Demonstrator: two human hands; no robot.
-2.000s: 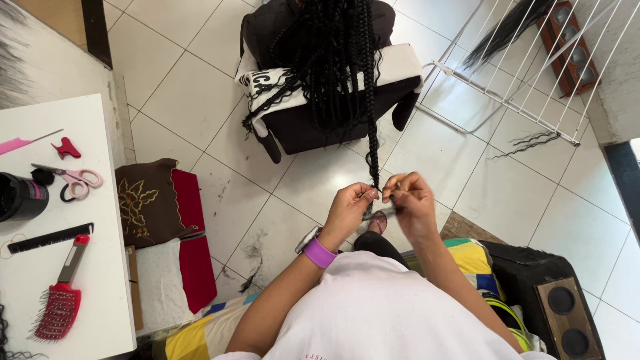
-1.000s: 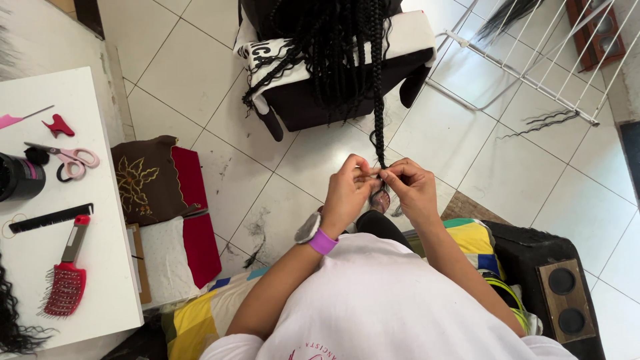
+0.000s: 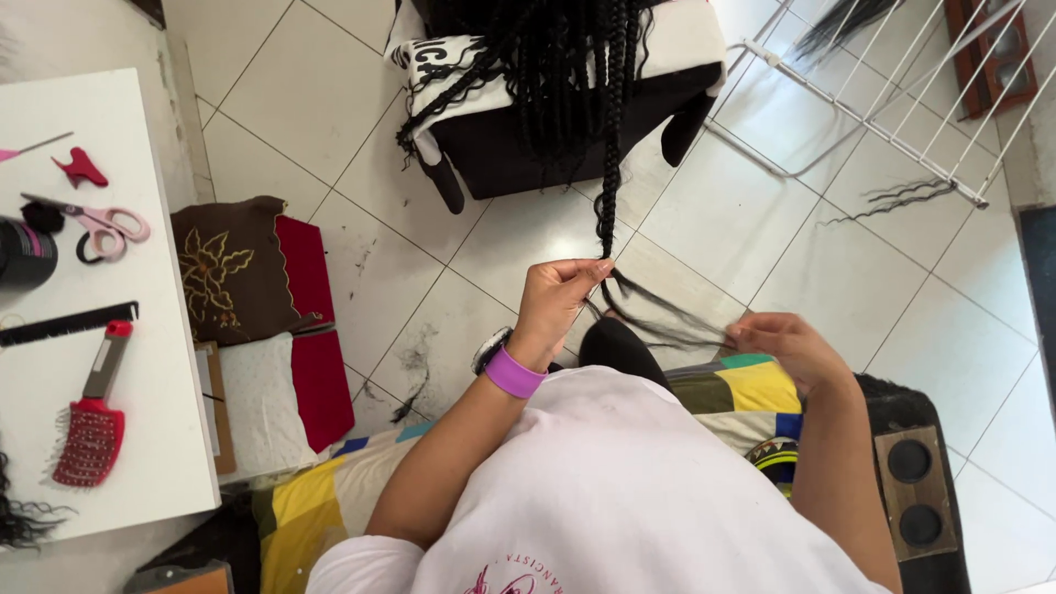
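A long black braid hangs from the head of a seated person at the top centre, beside several other dark braids. My left hand, with a purple band and a watch at its wrist, pinches the lower part of this braid between thumb and fingers. Loose black strands run from there to the right. Their far ends are in the fingertips of my right hand, held well out to the side and slightly blurred.
A white table at left bears a red hairbrush, pink-handled scissors, a red clip, a black comb and a dark jar. A white wire rack stands at upper right. Cut hair lies on the tiles.
My hands were close together at the braid's lower end; my right hand has moved away to the right, with strands now stretched between the hands.
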